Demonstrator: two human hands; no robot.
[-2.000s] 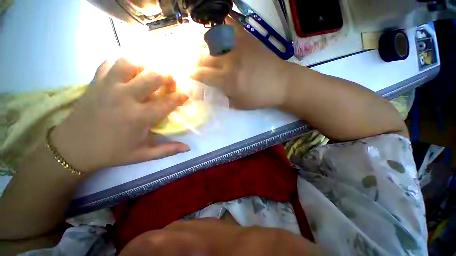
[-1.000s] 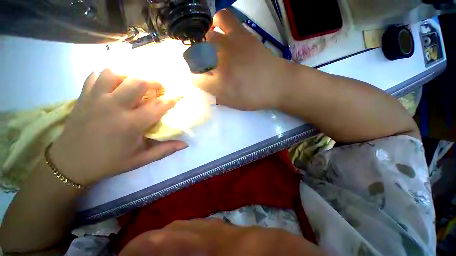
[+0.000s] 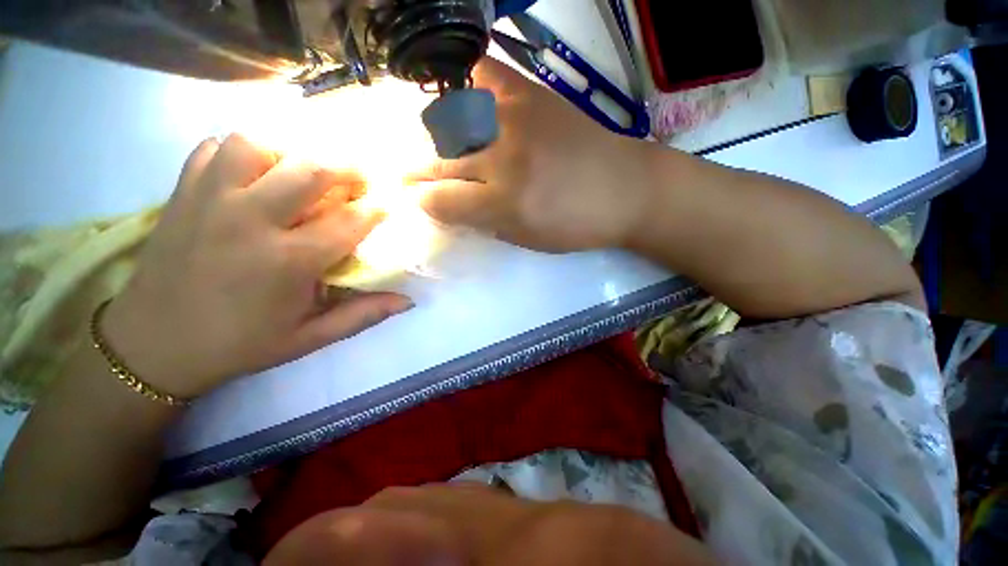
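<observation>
A yellow fabric piece (image 3: 381, 249) lies on the white table in the lamp glare, between my two hands. My left hand (image 3: 260, 249) lies flat with spread fingers, its fingertips on the fabric at the glare. My right hand (image 3: 542, 182) is at the right side of the glare, its fingertips at the fabric's edge; glare hides whether they pinch it. The needle area is washed out by light. A grey knob (image 3: 460, 122) hangs from the sewing machine head (image 3: 426, 39) in front of my right hand. More pale yellow fabric (image 3: 83, 282) lies bunched left of my left hand.
Blue-handled thread snips (image 3: 586, 86) lie behind my right hand. A red-cased smartphone (image 3: 702, 44), a black round roll (image 3: 882, 104) and a bobbin tray (image 3: 953, 105) are on the right. A ruler strip (image 3: 442, 378) runs along the table's front edge, above a red apron (image 3: 486, 426).
Less of the yellow piece shows between my hands. My right hand has shifted slightly down, its fingers now extended toward the glare. More of the snips shows than one second ago.
</observation>
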